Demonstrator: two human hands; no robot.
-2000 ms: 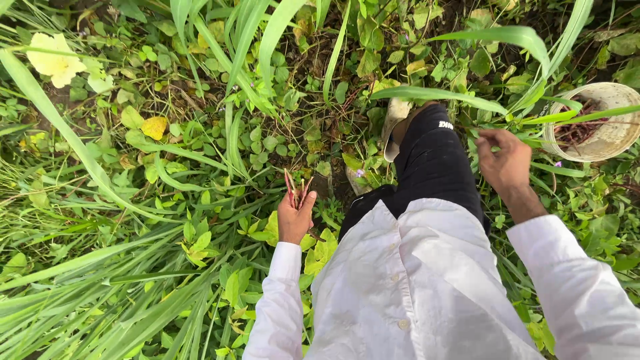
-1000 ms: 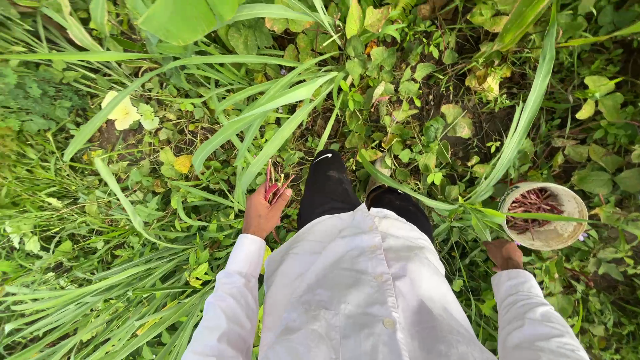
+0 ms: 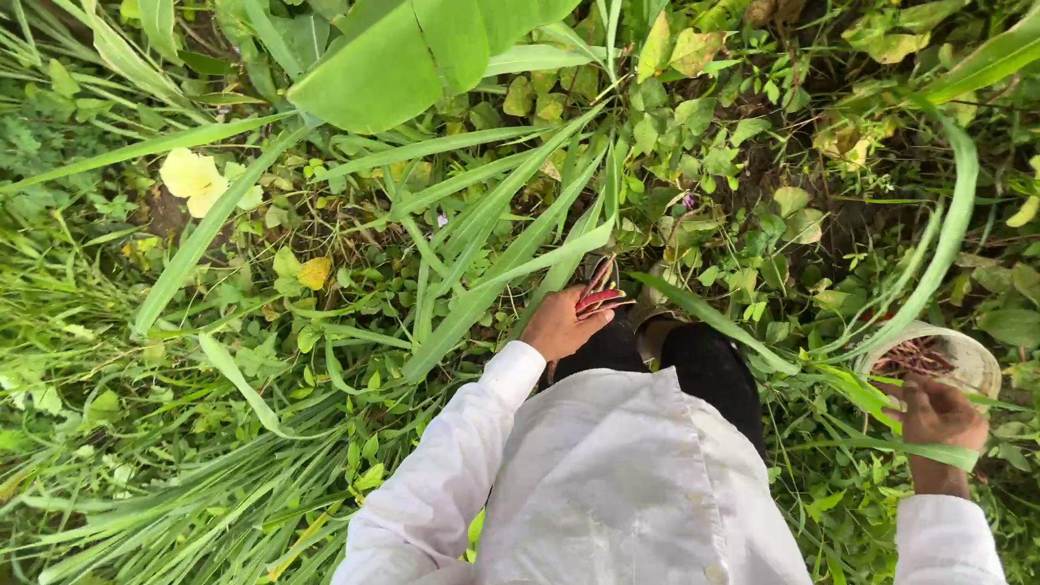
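My left hand (image 3: 565, 327) is closed around a small bunch of reddish bean pods (image 3: 600, 294), whose tips stick out past the fingers in front of my dark trousers. Toward the right edge stands a whitish plastic bucket (image 3: 979, 366) with many dark red pods (image 3: 914, 357) in it. My right hand (image 3: 942, 414) is at the bucket's near rim, its fingers partly curled and overlapping the opening. A green leaf blade crosses its wrist, and whether the fingers hold anything cannot be made out.
Long grass blades (image 3: 520, 260) arch in front of my left hand, and a broad green leaf (image 3: 406, 65) hangs at the top. Low leafy vines (image 3: 715, 203) cover the soil ahead. A pale yellow flower (image 3: 193, 180) is at the left, with dense grass (image 3: 203, 487) below it.
My left hand, still holding pods, has come in front of my legs. My right hand has moved from beside the bucket to its rim. The view has shifted.
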